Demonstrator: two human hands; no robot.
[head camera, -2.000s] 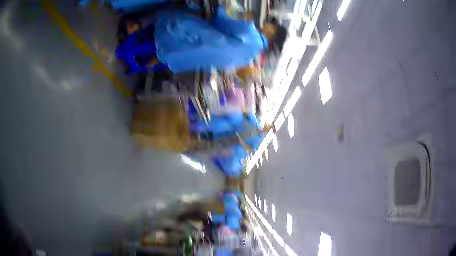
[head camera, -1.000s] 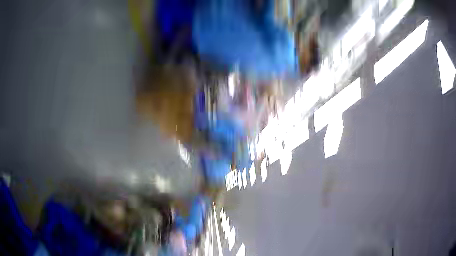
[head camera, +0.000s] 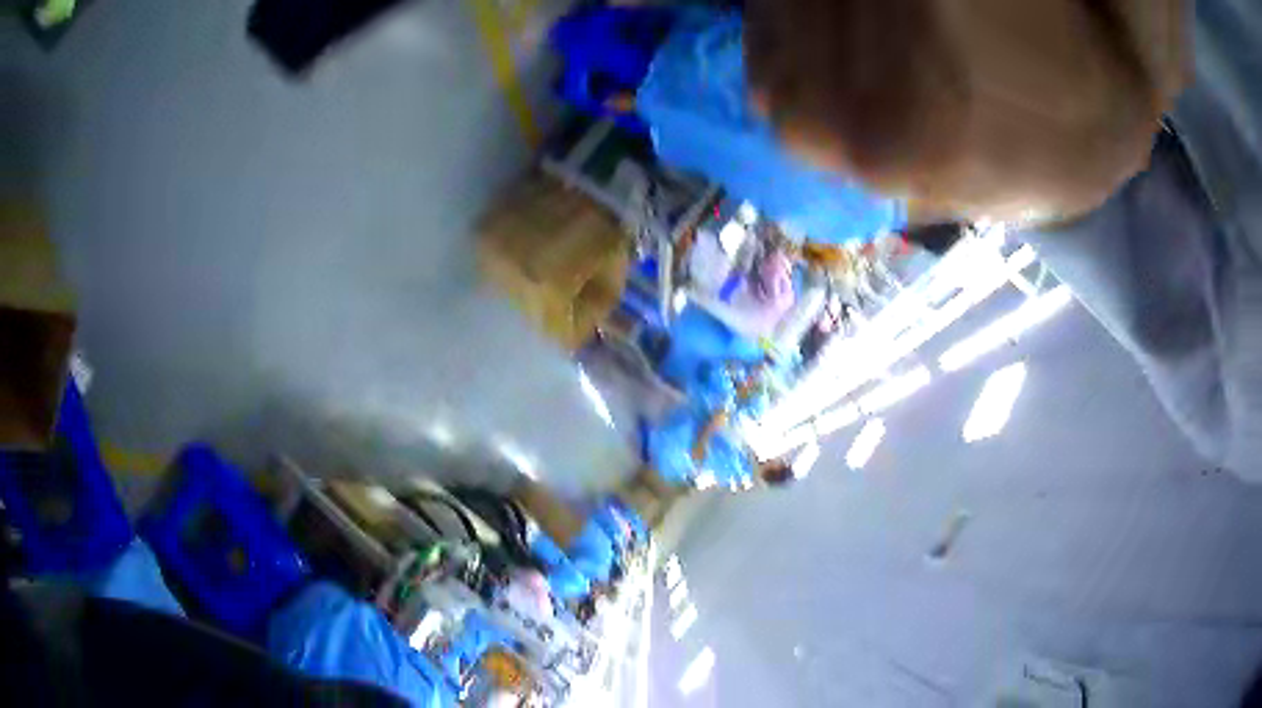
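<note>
The picture is sideways, floor at left and ceiling at right. A large, blurred brown hand, seemingly my left hand (head camera: 969, 104), is very close to the camera at the top right, beside a pale grey sleeve (head camera: 1156, 297). Its fingers cannot be made out, so I cannot tell whether it holds anything. My right hand is not in view. A dark curved shape (head camera: 166, 657), too dark to name, crosses the lower left corner.
People in blue smocks (head camera: 747, 132) sit along benches on both sides of a grey floor aisle (head camera: 305, 263). A brown carton (head camera: 554, 256) stands by the upper benches. Blue stools (head camera: 229, 546) and a brown box (head camera: 31, 374) are at lower left.
The brown hand and grey sleeve have come into view at the top right. The view has shifted and is sharper, and the stools at lower left show more clearly.
</note>
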